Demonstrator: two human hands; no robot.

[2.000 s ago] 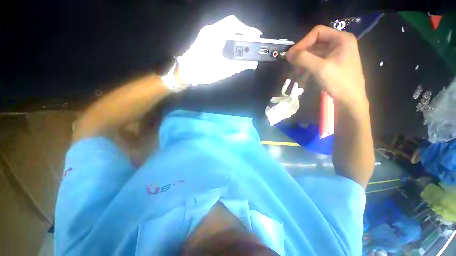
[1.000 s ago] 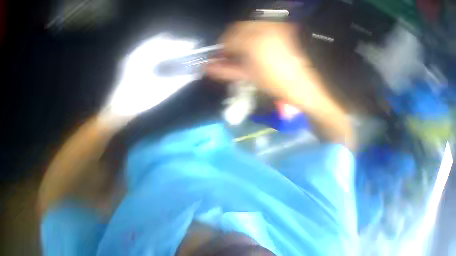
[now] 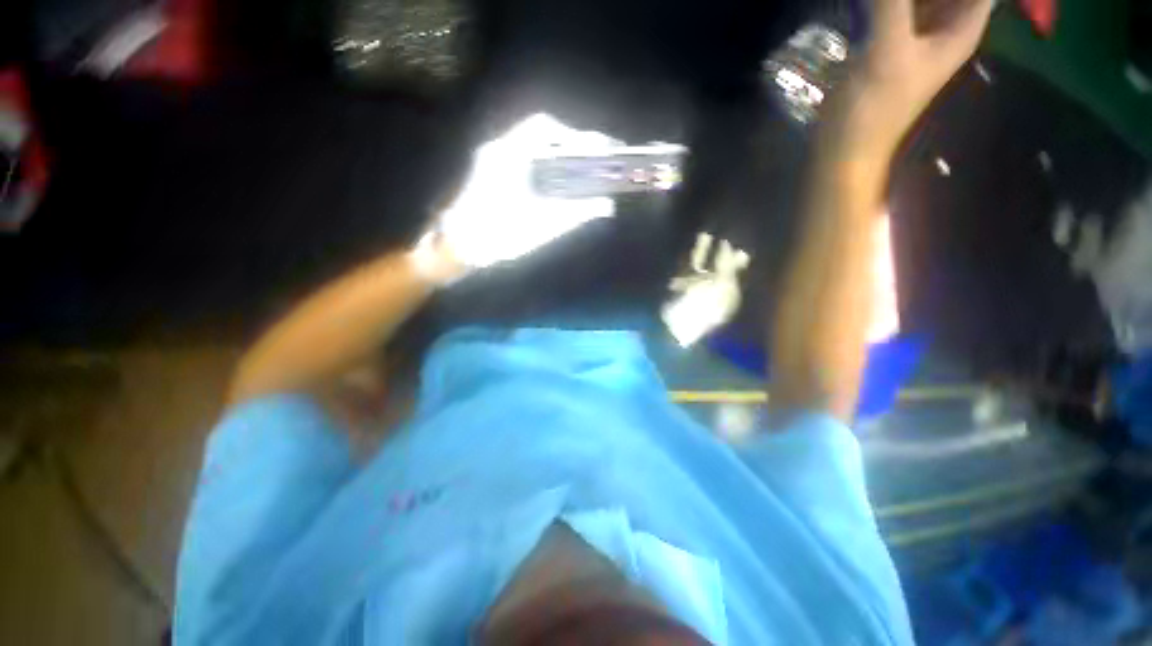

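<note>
My left hand (image 3: 512, 202), in a bright white glove, holds a flat grey electronic unit (image 3: 588, 174) at centre. Its narrow port side shows, blurred, and its right end sticks out free of the glove. My right hand (image 3: 916, 57) is bare and raised at the upper right, partly cut off by the top edge. Something dark shows by its fingers, but whether it grips this is unclear. The right hand is well apart from the unit.
Shiny small parts lie in a pile (image 3: 806, 76) beside my right forearm and in another (image 3: 404, 44) at top centre-left. A crumpled off-white glove (image 3: 708, 293) lies below the unit. Red sheets (image 3: 171, 38) are at upper left. A blue flap (image 3: 894, 372) is near my right elbow.
My right hand has left the unit's port end and moved up and right. My left hand still holds the unit. The view has shifted, bringing the piles and red sheets into sight.
</note>
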